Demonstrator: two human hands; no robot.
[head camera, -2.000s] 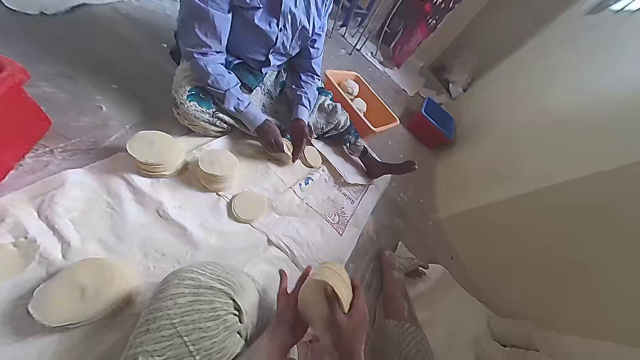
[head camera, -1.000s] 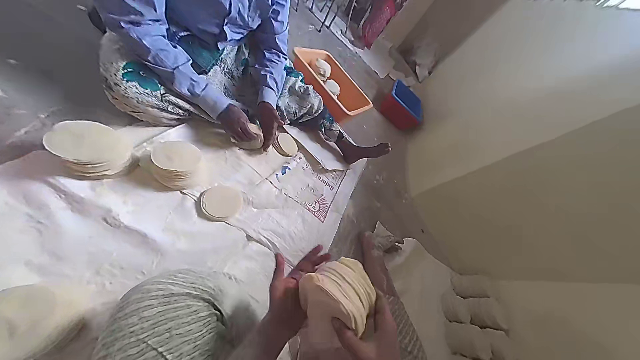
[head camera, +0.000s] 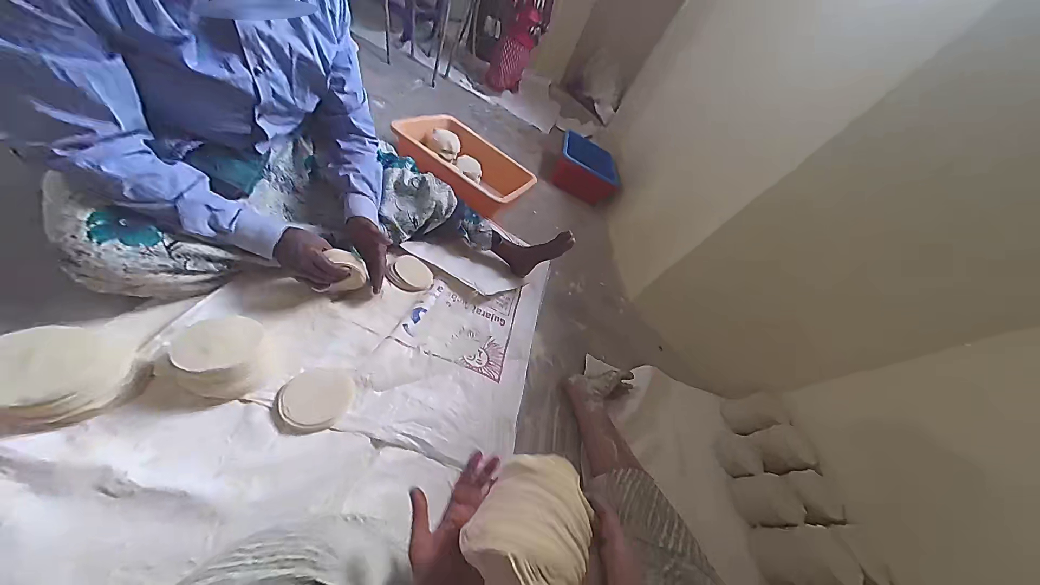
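Observation:
A thick stack of thin, round dough sheets (head camera: 532, 520) is tilted on edge between my hands near the bottom centre. My right hand (head camera: 613, 544) grips its right side, with the fingers partly hidden. My left hand (head camera: 451, 520) is spread at the stack's left side, fingers apart; whether its palm bears on the stack is hard to tell. Ahead on the white sheet (head camera: 422, 414) lie a small stack of dough discs (head camera: 317, 400), a taller stack (head camera: 218, 356) and a wide stack (head camera: 61, 374) at the left edge.
A person in a blue shirt (head camera: 268, 89) sits opposite, holding small discs (head camera: 348, 270) beside another small stack (head camera: 410, 273). An orange tub (head camera: 508, 191) holds dough lumps (head camera: 443, 144). Beyond are a red and blue container (head camera: 587, 166) and the wall (head camera: 812, 203). Several pale lumps (head camera: 764, 497) lie at right.
The stack in my hands has turned and fanned, showing more of its layered edge. My left hand has shifted to its side with fingers spread. The view has moved, showing the lumps at right.

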